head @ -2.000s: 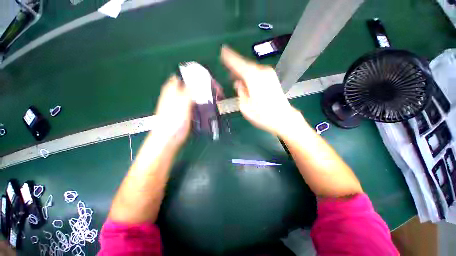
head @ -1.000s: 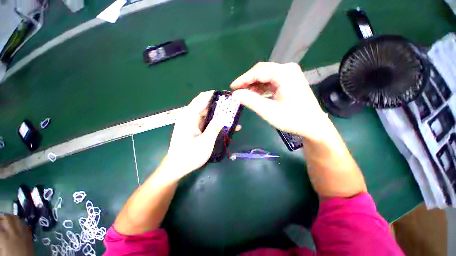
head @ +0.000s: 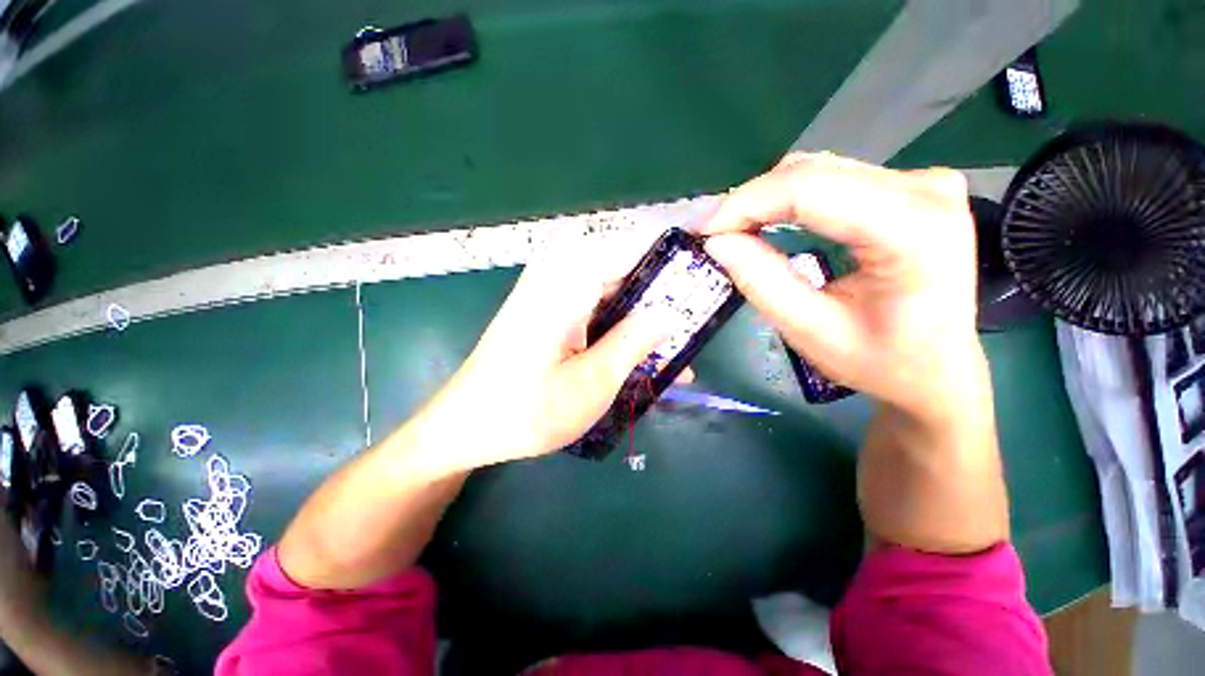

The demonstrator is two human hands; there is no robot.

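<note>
My left hand (head: 542, 363) holds a black phone housing (head: 681, 306) tilted up to the right, its thumb across the white keypad board. A thin red wire with a small pale piece (head: 636, 462) hangs from the housing's lower part. My right hand (head: 846, 271) has thumb and forefinger pinched at the housing's upper end; whether a small part is between the fingertips cannot be seen. A blue-violet pointed tool (head: 724, 402) lies on the bench, partly behind the housing. A second phone housing (head: 822, 379) lies behind my right hand, partly hidden.
A fan (head: 1123, 231) stands at right above stacked trays (head: 1117, 462). White rings (head: 212, 528) and several phones (head: 66, 425) lie at left near another person's arm (head: 53, 641). A pale rail (head: 436, 251) and grey post (head: 925, 79) border the belt, which carries phones (head: 410, 53).
My left hand has taken the phone from over the rail to the bench side and tilted it rightward. My right hand has come to its upper end. The view has shifted.
</note>
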